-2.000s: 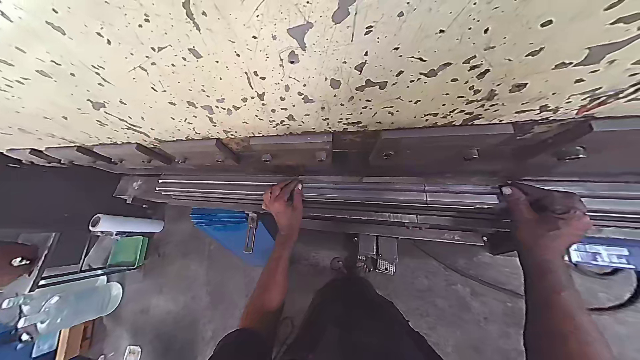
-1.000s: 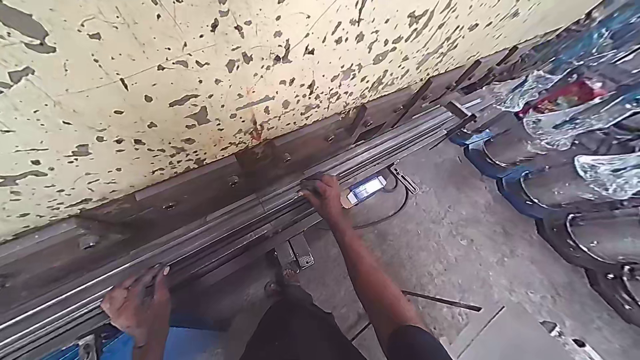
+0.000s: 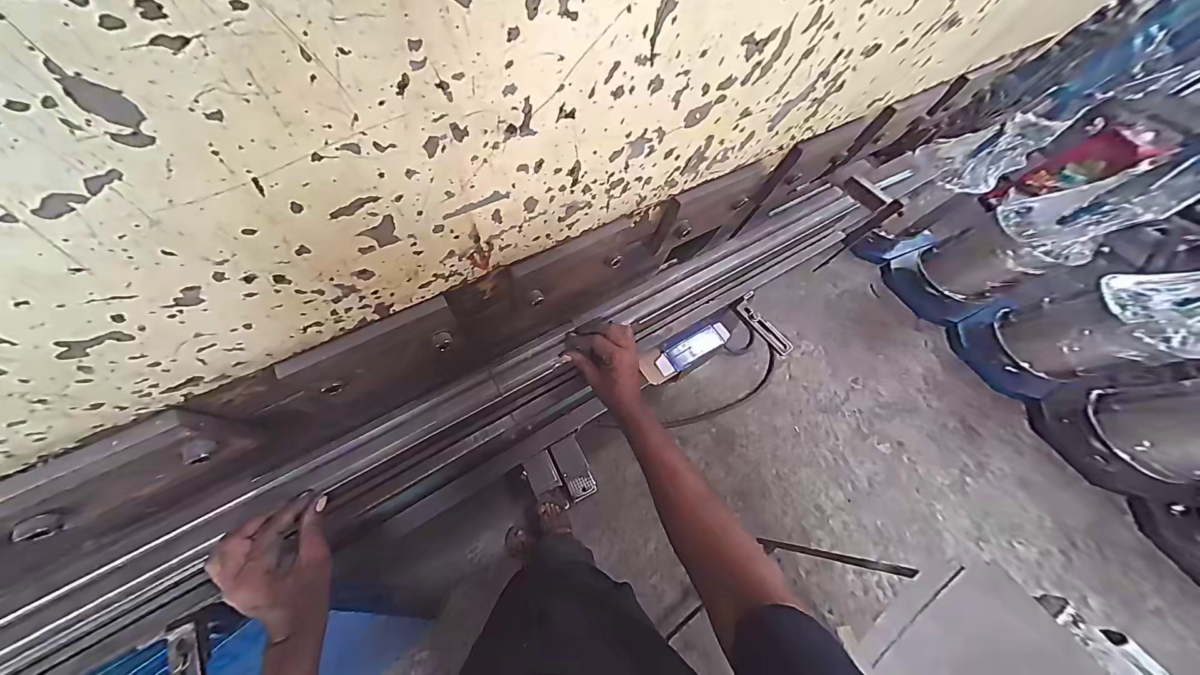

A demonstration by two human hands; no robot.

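Long metal rails (image 3: pixel 450 427) run diagonally across the view, below the bolted clamp bar of a large machine with chipped cream paint (image 3: pixel 375 169). My left hand (image 3: pixel 277 562) rests at the rails at lower left, fingers bent over their edge. My right hand (image 3: pixel 605 361) lies at the rails near the middle, thumb and fingers at a narrow dark strip. Whether either hand grips a separate piece cannot be told. Right of my right hand, a lit display unit (image 3: pixel 692 349) sits against the front of the rails.
A foot pedal (image 3: pixel 570 469) stands on the floor by my feet. A black cable (image 3: pixel 731 405) curves below the display. Blue and dark curved metal parts (image 3: pixel 994 347), some with clear plastic, line the right. A grey sheet (image 3: pixel 975 623) lies at lower right, a blue surface (image 3: pixel 375 642) at lower left.
The view has turned strongly to the right since two seconds ago. Both hands stay at the rails; the right hand's fingers have shifted slightly.
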